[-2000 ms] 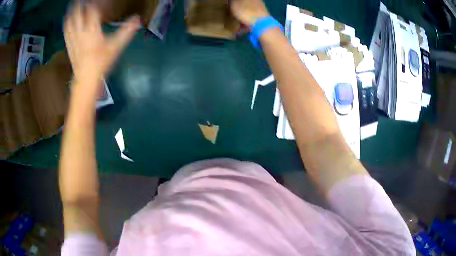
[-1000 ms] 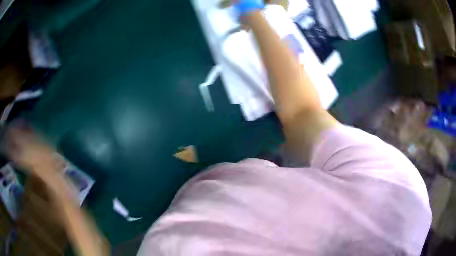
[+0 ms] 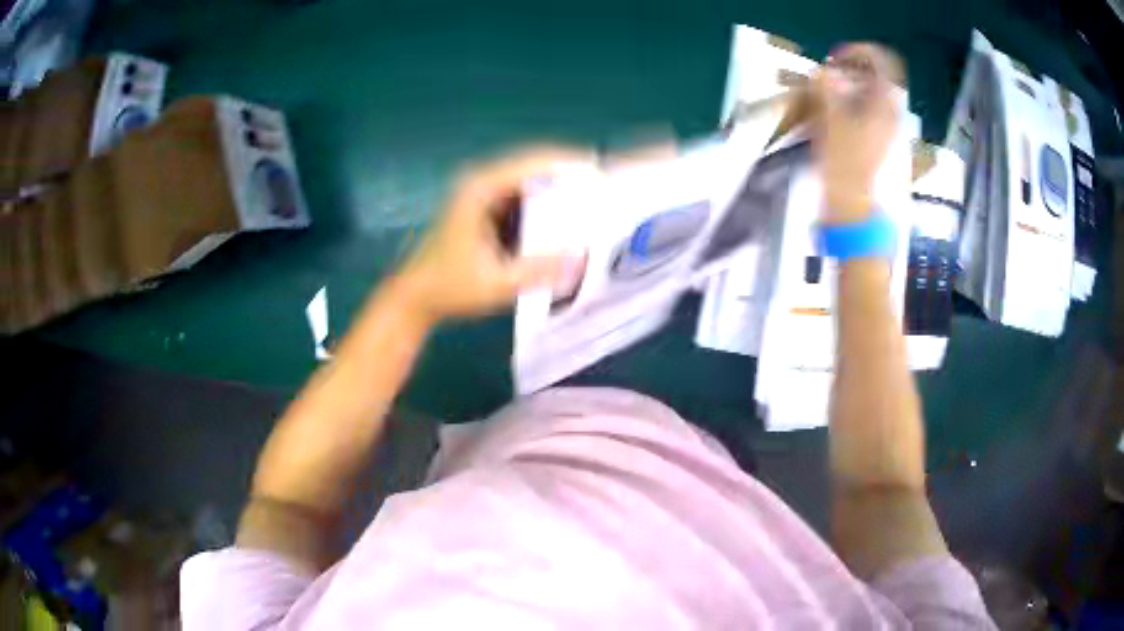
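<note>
A flat carton, white with a blue-purple product picture, is held up in front of me, blurred. My left hand grips its left end, thumb on the printed face. My right hand is at the raised right end of the carton, above a stack of flat cartons; its fingers are blurred and seem to hold the carton's edge. A blue wristband is on my right wrist.
Rows of erected open cartons, brown inside with white printed ends, stand at the left of the green bench. Another fanned stack of flat cartons lies at the far right. A white paper scrap lies near the front edge.
My left hand has come from the far left to the middle and taken hold of a carton, now lifted off the stack. The view has turned back. The brown scrap no longer shows.
</note>
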